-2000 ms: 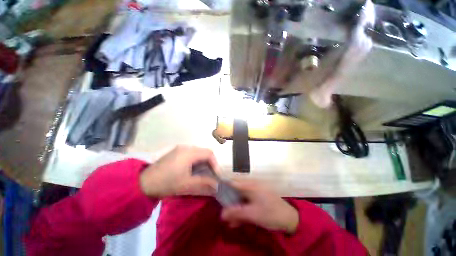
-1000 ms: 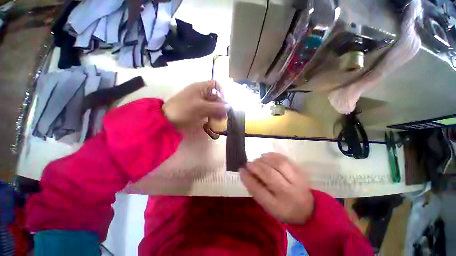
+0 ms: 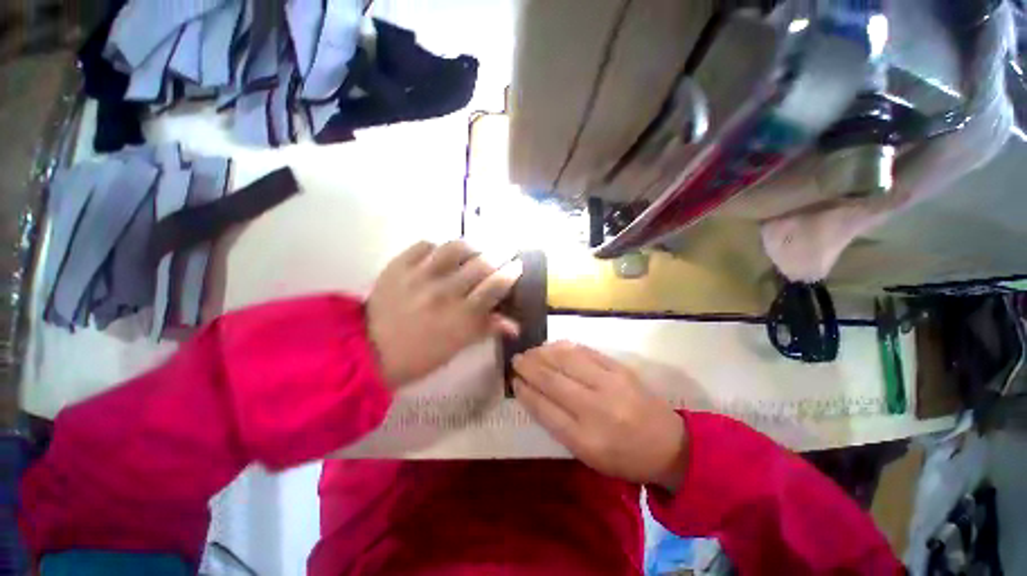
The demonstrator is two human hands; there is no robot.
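A dark strip (image 3: 529, 295) lies lengthwise on the machine bed, in front of the bright glow at the needle area, which hides the needle and presser foot. My left hand (image 3: 441, 306) rests on the strip's left side, its fingertips on the strip near the middle. My right hand (image 3: 599, 412) has its fingertips at the near end of the strip and partly covers it. Both hands touch the strip. I cannot tell whether one or more layers lie there.
The sewing machine head (image 3: 608, 96) fills the upper right. Black scissors (image 3: 804, 322) and green snips (image 3: 891, 356) lie at right. A grey strip stack (image 3: 107, 242) with a dark strip (image 3: 231, 210) across it lies left, behind it a loose pile (image 3: 265, 56) and black scrap (image 3: 411, 84).
My left hand has moved from beside the needle area towards me, onto the strip. My right hand has shifted slightly left over the strip's near end. The strip's far end now shows in front of the glow.
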